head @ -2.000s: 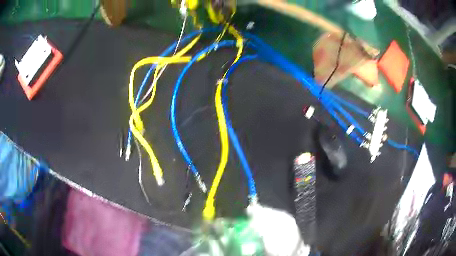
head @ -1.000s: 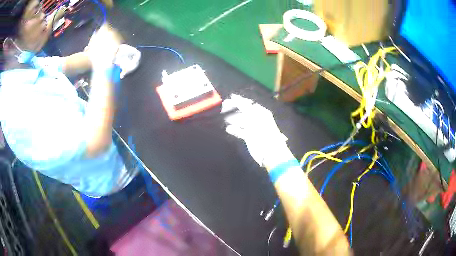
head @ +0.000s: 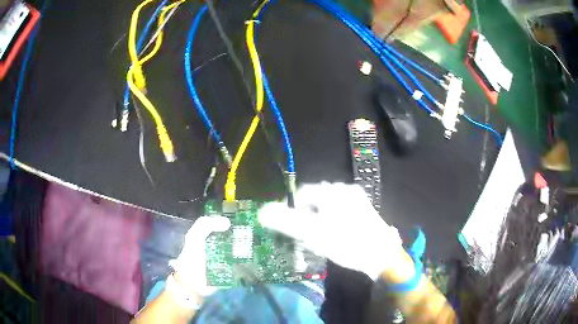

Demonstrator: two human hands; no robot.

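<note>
A green circuit board [head: 241, 247] lies at the bench's near edge in front of my body. My left hand [head: 193, 256], in a white glove, holds its left edge. A yellow network cable [head: 246, 136] runs to the metal socket at the board's top edge. My right hand [head: 342, 224], also in a white glove, is over the board's upper right part, with its fingers closed around the end of a blue coaxial cable [head: 279, 120]. Glare and the glove hide the cable's tip and where it meets the board.
A remote control [head: 365, 158] and black mouse [head: 398, 117] lie right of the cables. A silver splitter [head: 452, 104] with blue cables is farther right, near white paper [head: 494, 202]. Loose yellow and blue leads lie left. Metal-cased units on red pads [head: 488, 63] are at the upper corners.
The view has swung from the neighbouring worker and a reaching gloved hand back to the board. Compared with two seconds ago, the board and both my hands now show more fully.
</note>
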